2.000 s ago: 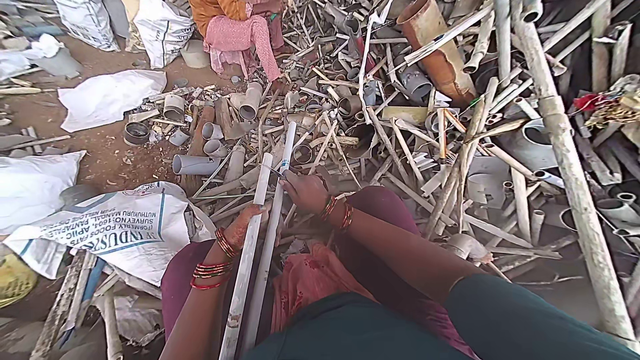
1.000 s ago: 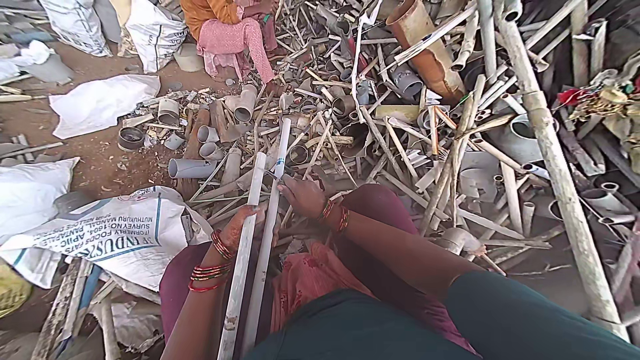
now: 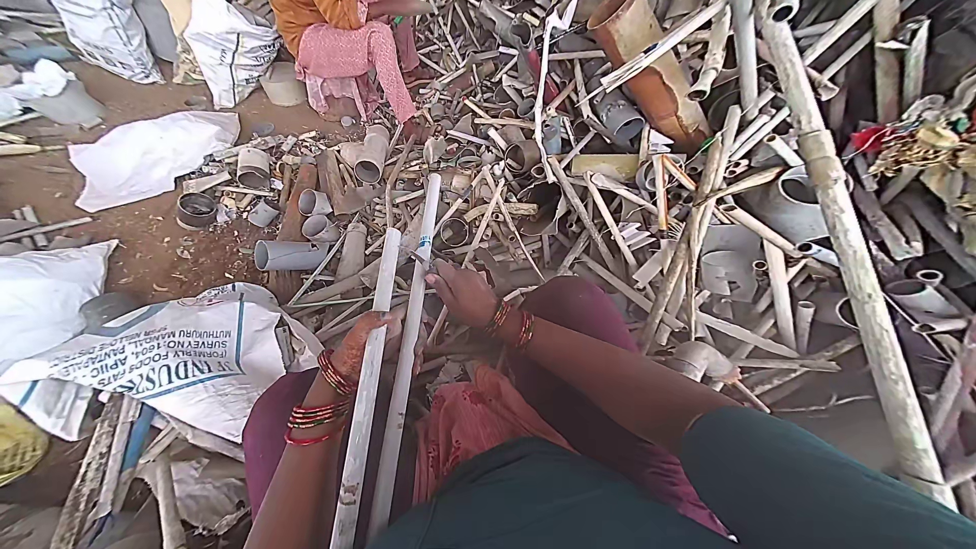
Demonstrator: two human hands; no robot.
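Note:
Two long, narrow white plastic pipes lie side by side over my lap, pointing away from me. My left hand [image 3: 374,339] is closed around them: the left pipe [image 3: 364,427] crosses its palm, and fingertips show beyond the right pipe [image 3: 402,374]. My right hand [image 3: 461,293] is beside the upper part of the right pipe, just below a blue printed mark. A small thin blade-like piece [image 3: 419,258] crosses that pipe at my right fingertips; my hand hides the rest of it.
Cut pipes and fittings [image 3: 488,206] are heaped ahead and right. A wide grey pipe piece [image 3: 290,255] lies left of centre. Printed white sacks [image 3: 206,343] lie at left. A long pole [image 3: 846,229] slants down the right side. Another person [image 3: 351,61] sits at the top.

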